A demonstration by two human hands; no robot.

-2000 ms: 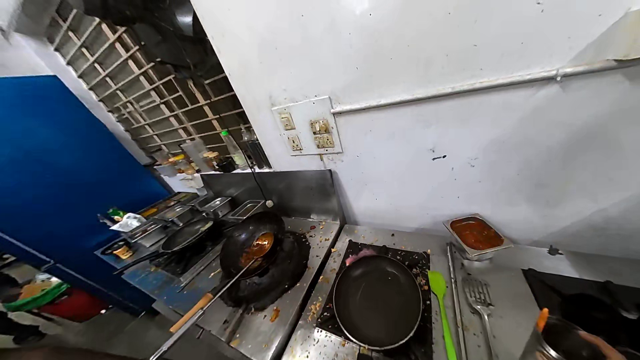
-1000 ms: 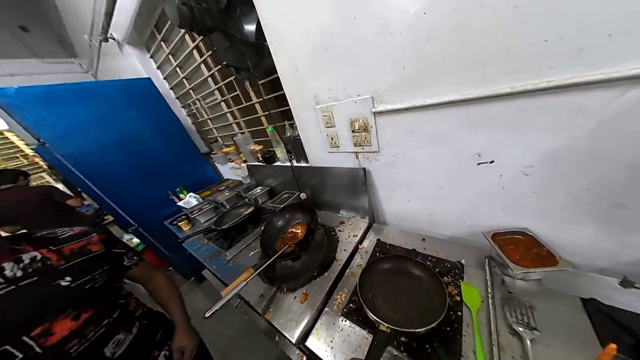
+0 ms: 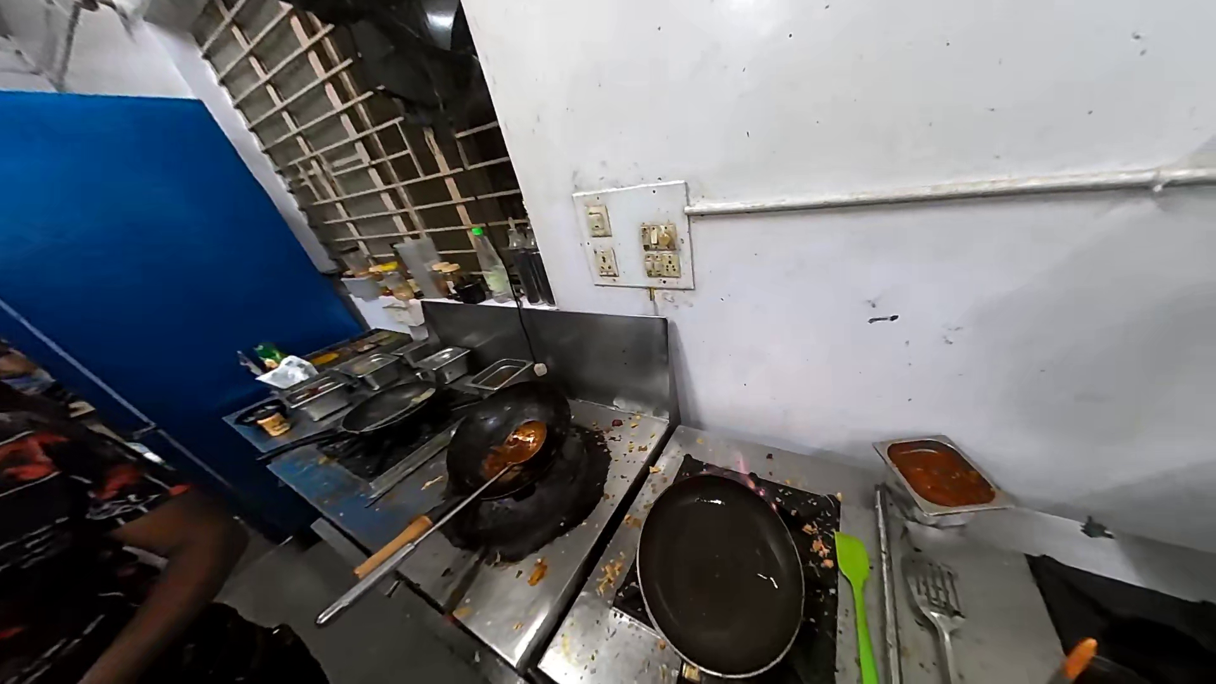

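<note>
Neither of my hands is in view. A dark non-stick frying pan (image 3: 722, 575) lies over the right burner, with a pinkish flame just behind its rim; its handle is not visible. Right of it are a green silicone spatula (image 3: 855, 570) and a slotted metal turner (image 3: 936, 594). A steel container of red-orange sauce (image 3: 940, 475) stands by the wall. On the left burner a blackened wok (image 3: 508, 442) sits tilted, a ladle (image 3: 456, 518) with sauce in its bowl resting in it. An orange tip (image 3: 1080, 657) shows at the bottom right edge.
A co-worker's bare arm (image 3: 176, 579) and patterned shirt are at the lower left. Another pan (image 3: 389, 408) and several steel containers (image 3: 318, 394) stand on the far stove. Food scraps litter the stovetops. Bottles (image 3: 489, 266) line the ledge below the window grille.
A co-worker has come into view at the left since the earliest frame. The steel vessel and part of a hand seen then at the bottom right are no longer visible. The view has shifted.
</note>
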